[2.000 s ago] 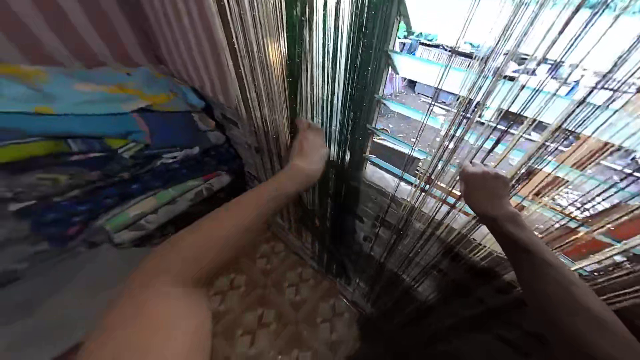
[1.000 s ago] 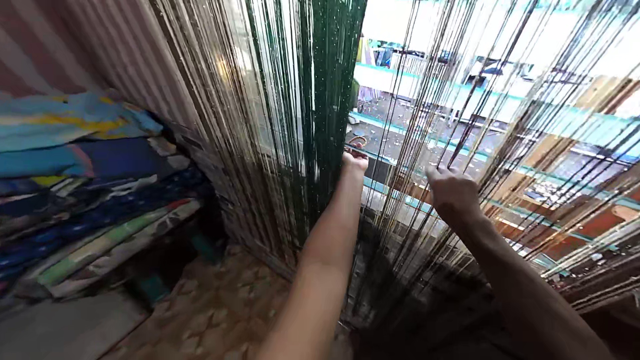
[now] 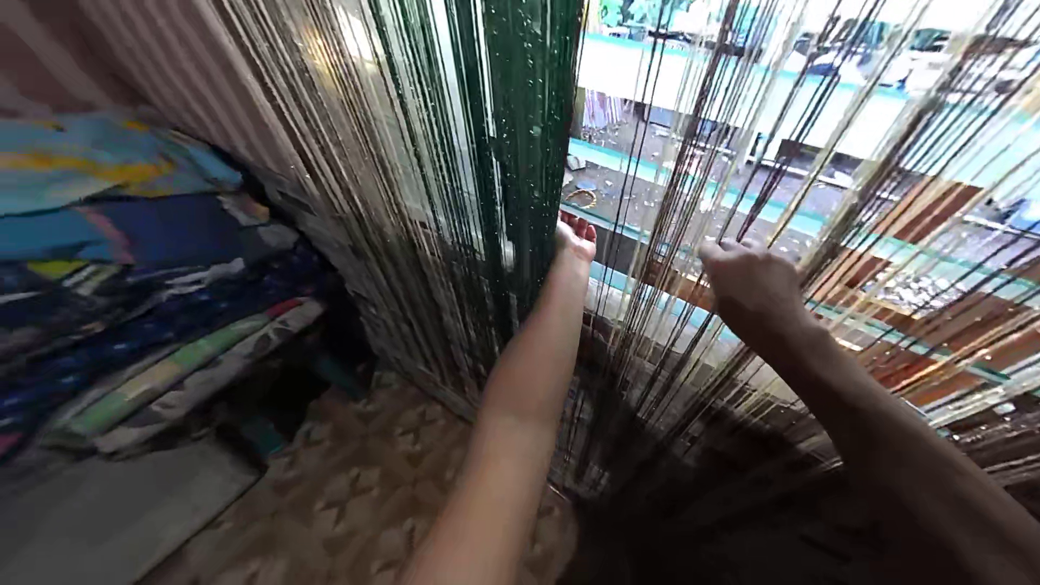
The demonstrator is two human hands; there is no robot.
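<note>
A string curtain (image 3: pixel 674 195) of thin dark and pale strands hangs across a window with glass louvre slats (image 3: pixel 621 158). My left hand (image 3: pixel 577 236) reaches in at the right edge of a dark green panel (image 3: pixel 532 122), palm turned up and fingers slightly curled; whether it holds a strand is not plain. To its right, my right hand (image 3: pixel 751 272) is closed around some of the curtain strands, knuckles up, and the strands near it slant outward to the upper right. More strands hang to the left of the green panel.
Folded cloths and bedding (image 3: pixel 162 317) lie stacked at the left beside a pink striped curtain (image 3: pixel 187 81). Below is a patterned brown floor (image 3: pixel 349 487), with a grey flat surface (image 3: pixel 162 512) at the lower left. Past the slats, a ring-shaped object (image 3: pixel 581 197) lies outside.
My left hand has moved right, from the strands left of the green panel to the panel's right edge. My right hand stays among the right-hand strands. The view has shifted somewhat.
</note>
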